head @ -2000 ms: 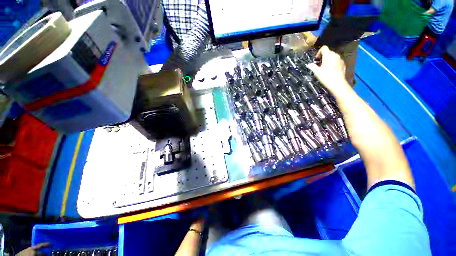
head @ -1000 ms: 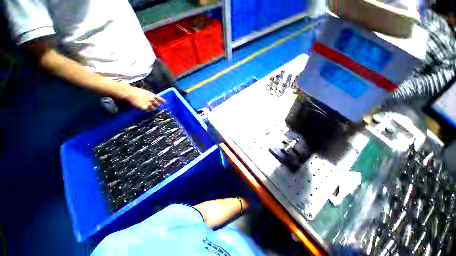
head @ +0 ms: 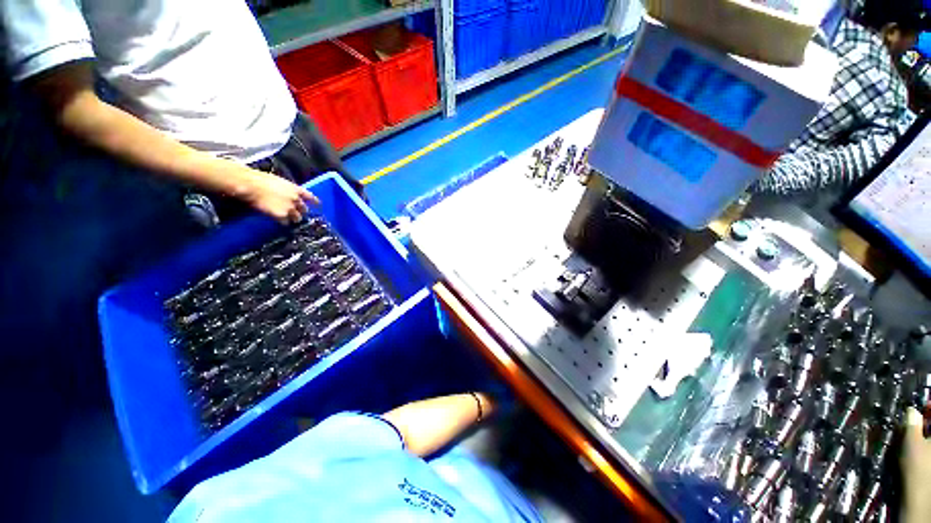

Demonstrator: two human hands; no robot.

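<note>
Rows of shiny metal workpieces (head: 796, 409) lie on clear plastic at the right. My right hand (head: 916, 434) is at the right edge over this layer, mostly cut off; its grip cannot be seen. My left forearm with a dark wristband reaches toward the bench's front edge; my left hand (head: 490, 407) is barely visible, lost in dark shadow there. The dark fixture (head: 577, 296) on the perforated plate (head: 638, 342) has a small shiny piece in it. The blue tote (head: 128, 378) at the left holds rows of darker-looking workpieces (head: 276, 317).
Another person's hand (head: 281, 196) is at the tote's far rim. Small parts (head: 556, 163) stand at the bench's far left corner. A carton (head: 704, 112) sits above the dark machine head (head: 623, 230). A white crumpled piece (head: 682, 363) lies beside the plate. A monitor (head: 898, 204) and another person are beyond.
The view has swung left since the oldest frame, bringing in the tote and the person beside it. My right hand, earlier at the far part of the workpiece layer, now shows only at the right edge.
</note>
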